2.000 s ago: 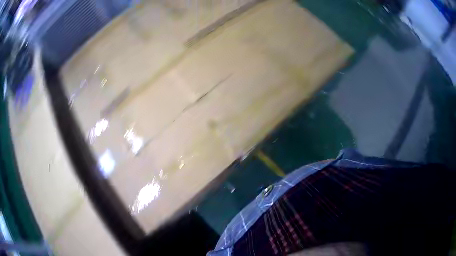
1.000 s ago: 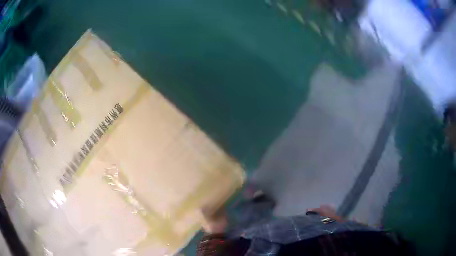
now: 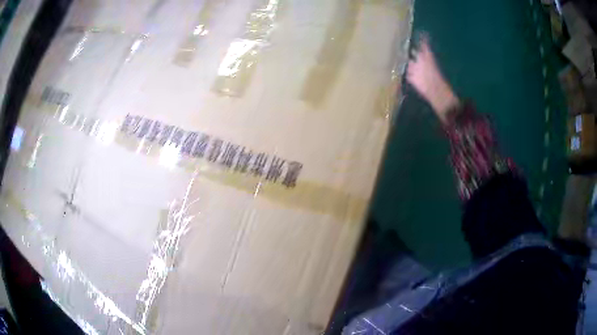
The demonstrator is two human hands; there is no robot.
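A large brown cardboard sheet or big carton (image 3: 294,242) fills the left and middle of the view, close to me. It has a row of dark printed characters and shiny tape strips. My right hand (image 3: 429,77) is at its upper right edge, reached out in a red plaid sleeve. The hand is blurred; the fingers are at or against the edge, and I cannot tell if they grip it. My left hand is not in view.
Green floor (image 3: 478,59) lies to the right of the cardboard. Small cartons (image 3: 581,141) stand along the far right side. A dark strip (image 3: 26,72) runs down the upper left rim. My clothing fills the lower right.
The printed cardboard now appears larger and turned, covering more of the view. My right arm is now stretched out to its upper right edge; earlier a blurred hand was at its lower corner.
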